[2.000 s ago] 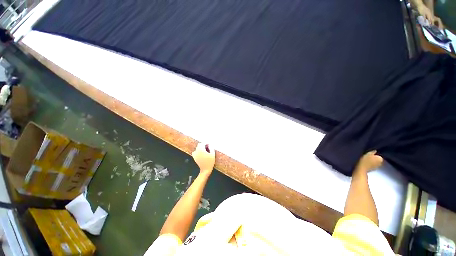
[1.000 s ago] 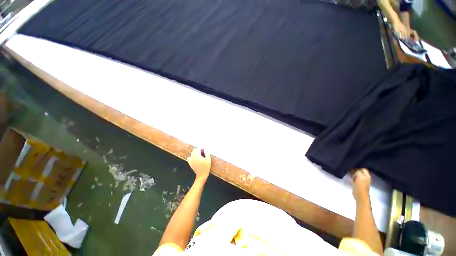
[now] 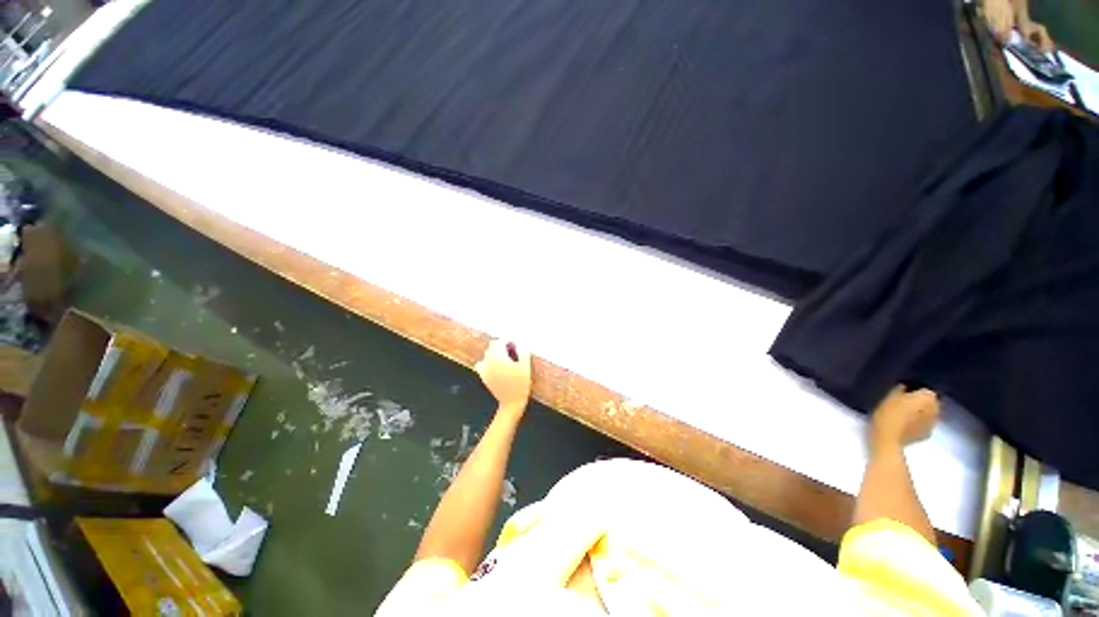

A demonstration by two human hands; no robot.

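The black fabric ply (image 3: pixel 964 265) lies in loose folds at the right, over the right end of the flat black fabric lay (image 3: pixel 579 109). My right hand (image 3: pixel 904 416) is closed at the ply's near edge and appears to pinch it; the fingertips are partly hidden. My left hand (image 3: pixel 506 371) rests on the brown wooden table edge (image 3: pixel 410 319), with a small dark red spot or thing at its fingers that I cannot identify. White underlay paper (image 3: pixel 482 259) runs between the lay and the wood.
Metal rails (image 3: pixel 998 488) and a dark green and white motor unit (image 3: pixel 1042 554) are at the lower right. Another person's hand (image 3: pixel 1006 18) is by a dark object on paper at the upper right. Cartons (image 3: pixel 151 410), paper and scraps lie on the green floor at the left.
The view swung right and then back. The loose ply's folds have shifted slightly. My right hand stays at its near edge, and my left hand stays on the table edge.
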